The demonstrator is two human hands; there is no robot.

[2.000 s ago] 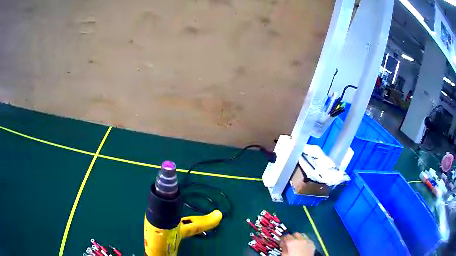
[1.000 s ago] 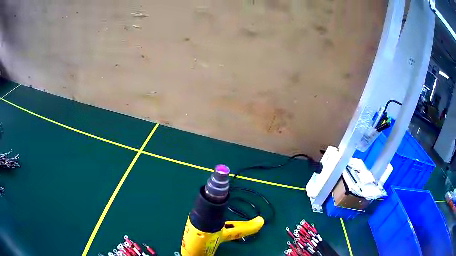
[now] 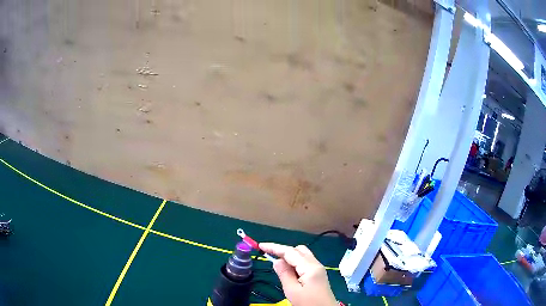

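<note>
My right hand (image 3: 302,276) comes up from the bottom edge, just right of the heat gun nozzle (image 3: 240,261). Its fingertips hold a cable lead with a red sleeve (image 3: 249,241) and a silver ring terminal (image 3: 240,232) pointing up and left. The red sleeve is right over the pinkish-purple nozzle tip. The heat gun (image 3: 232,290) stands nozzle-up, its black collar showing and its yellow body mostly cut off by the bottom edge. My left hand is not in view.
A green mat (image 3: 72,239) with yellow lines lies before a plywood-like board (image 3: 209,107). At right are a white post (image 3: 413,143), a pen holder (image 3: 409,197), a small box with papers (image 3: 392,272) and blue bins (image 3: 473,281). Grey-silver wires (image 3: 5,226) lie far left.
My right hand, at the right pile two seconds ago and out of view one second ago, is now at the nozzle with a lead. The view has shifted; the red-sleeved piles have left the frame.
</note>
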